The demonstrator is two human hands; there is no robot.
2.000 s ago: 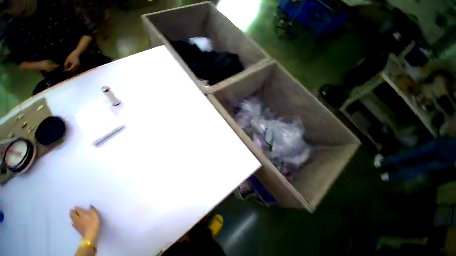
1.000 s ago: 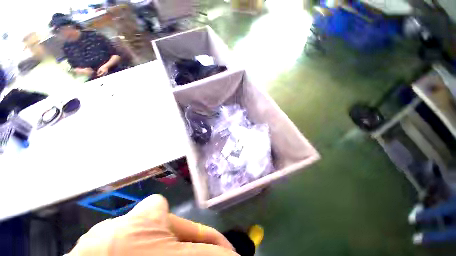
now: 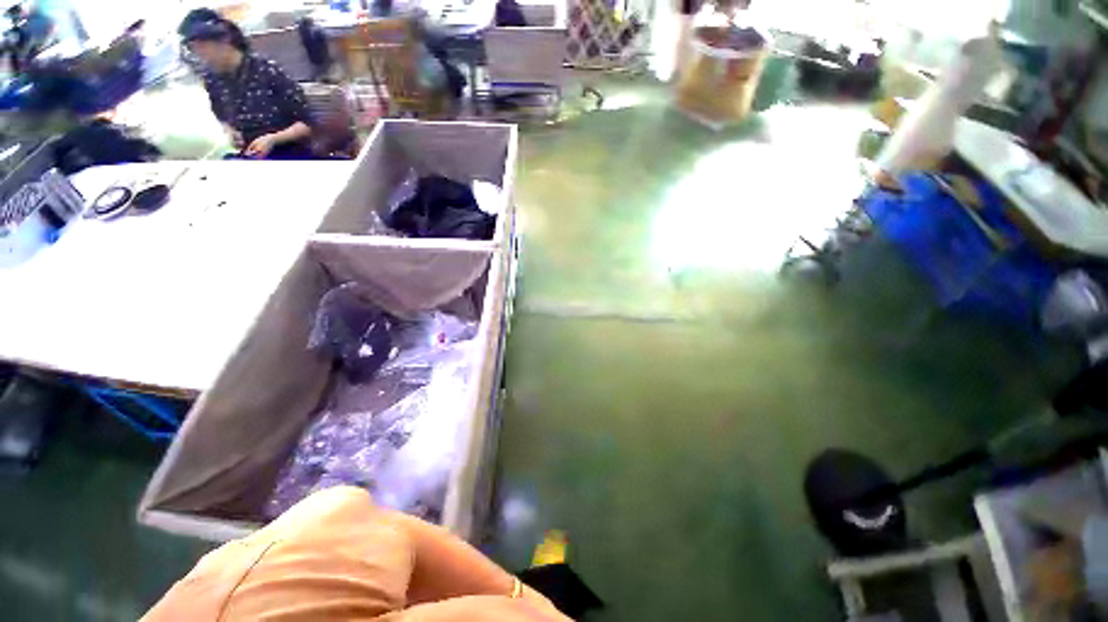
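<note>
A large hand, apparently my left hand [image 3: 328,565], is very close to the camera at the bottom edge and partly cut off. A thin band shows on one finger. Its fingertips are hidden, so whether it holds anything cannot be told. Just beyond it is a grey-beige bin [image 3: 225,401] with clear plastic bags [image 3: 395,407] and a dark bundle [image 3: 359,340]. A second bin [image 3: 413,140] behind it holds dark garments [image 3: 437,209]. My right hand is not in view.
A white table [image 3: 170,267] stands left of the bins, with round dishes [image 3: 112,201] at its far side. A seated person [image 3: 258,103] is behind it. Green floor [image 3: 644,425] lies to the right, with a dark round seat [image 3: 854,498], blue crates [image 3: 942,243] and a carton [image 3: 719,75].
The view has swung up and right, away from the table. The bins now stand in front and the table is farther left. The hand has gone from the table to close below the camera.
</note>
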